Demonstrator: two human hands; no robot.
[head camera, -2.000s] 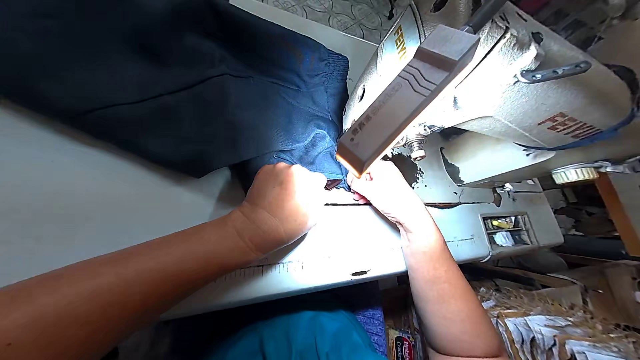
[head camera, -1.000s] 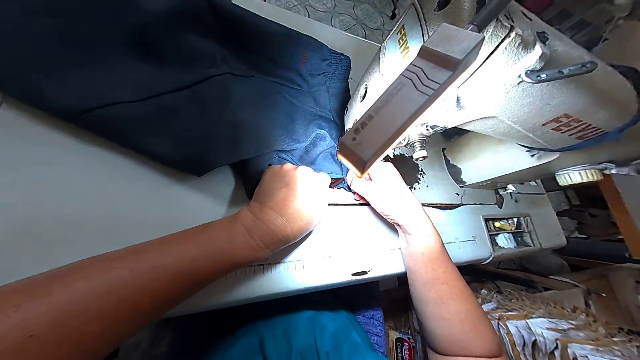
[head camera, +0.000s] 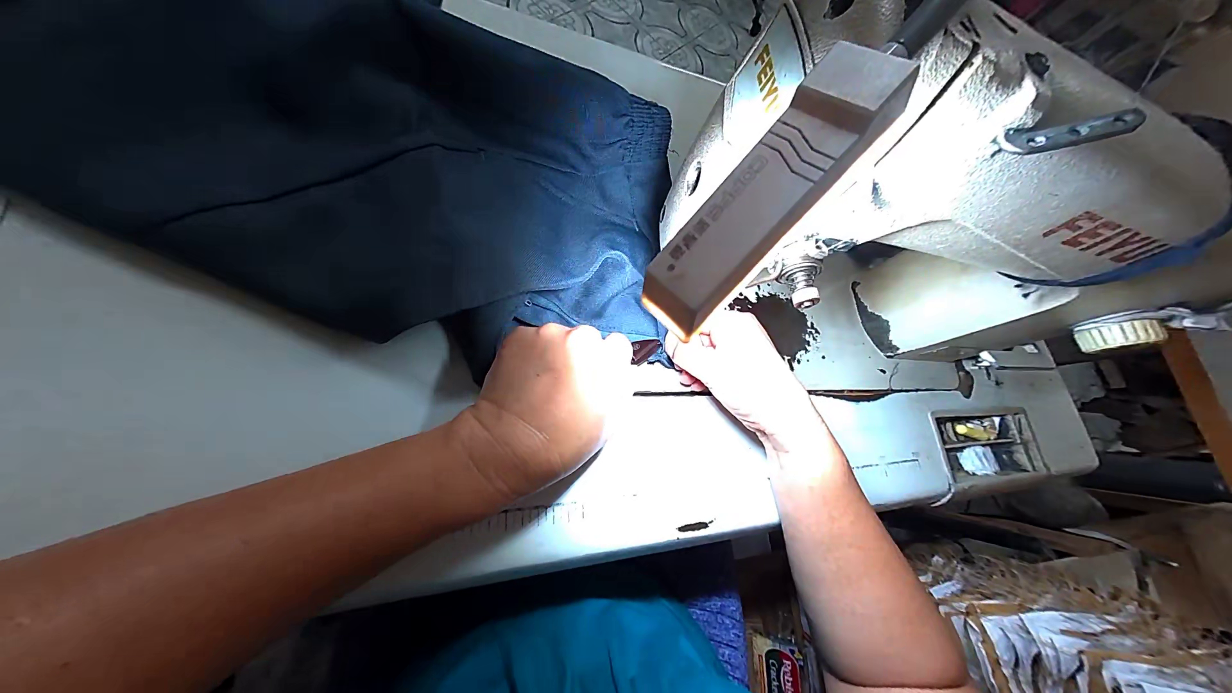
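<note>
Dark blue trousers (head camera: 385, 183) with an elastic waistband lie over the left and middle of the sewing machine table. My left hand (head camera: 553, 404) is closed like a fist on the garment's near edge, and a small dark brown piece (head camera: 646, 351) shows beside its fingers. Pinched on the same edge, just to the right, is my right hand (head camera: 731, 371), its fingertips partly hidden by the lamp. The white Feiyue sewing machine (head camera: 991, 183) stands at the upper right. A rectangular lamp (head camera: 770, 192) hangs over the fabric and hides the needle area.
The white table (head camera: 192, 385) has a ruler scale along its front edge. A small compartment (head camera: 987, 448) with odds and ends is set in its right end. Below at the right lie bundles of paper or cloth pieces (head camera: 1049, 626). Patterned floor tiles (head camera: 635, 29) show beyond the table.
</note>
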